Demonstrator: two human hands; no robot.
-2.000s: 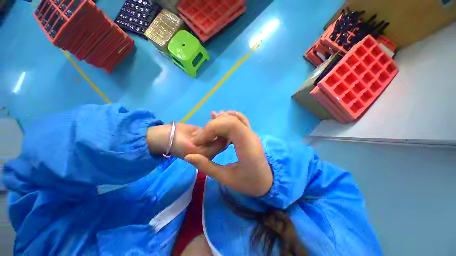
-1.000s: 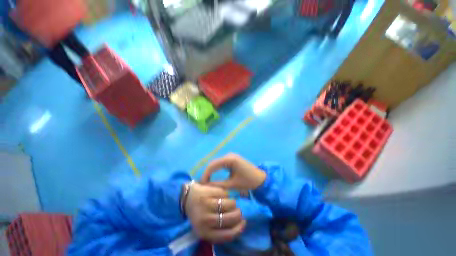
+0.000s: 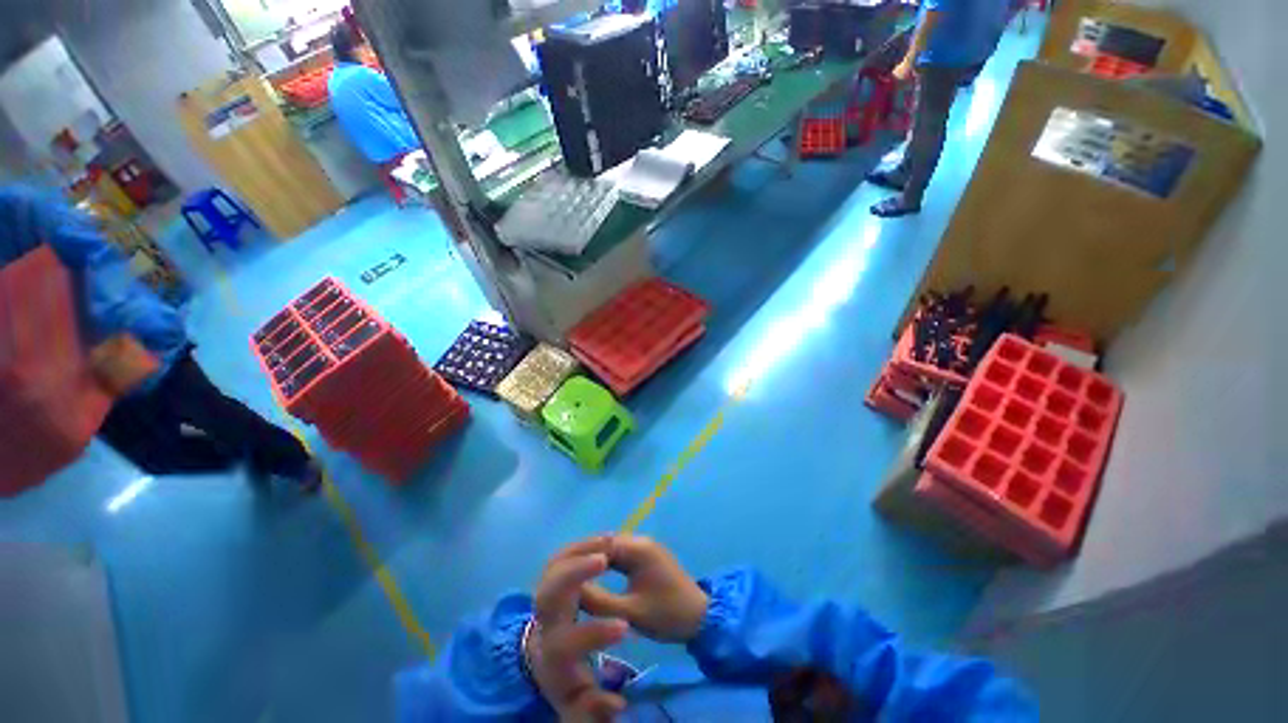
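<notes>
My left hand (image 3: 572,636), with a band at the wrist, is raised at the bottom centre with its fingers spread and bent. My right hand (image 3: 661,590) is beside it, with bent fingers touching or very near the left fingers. No object shows in either hand. The nearest things on the floor ahead are a low bright green stool (image 3: 586,420), a stack of orange-red foam trays (image 3: 374,389) and a flatter red tray stack (image 3: 639,333).
A person (image 3: 134,353) carries red trays at the left. An orange-red tray (image 3: 1024,445) with pockets stands at the right by a brown board (image 3: 1074,212). A green bench (image 3: 565,254) holds a black computer case (image 3: 605,99) and papers. Another person (image 3: 932,113) stands behind it.
The view has tilted up, so the bench and people show more and my hands sit lower. My left hand has turned from a closer, curled pose to spread fingers. The person at the left shows more fully.
</notes>
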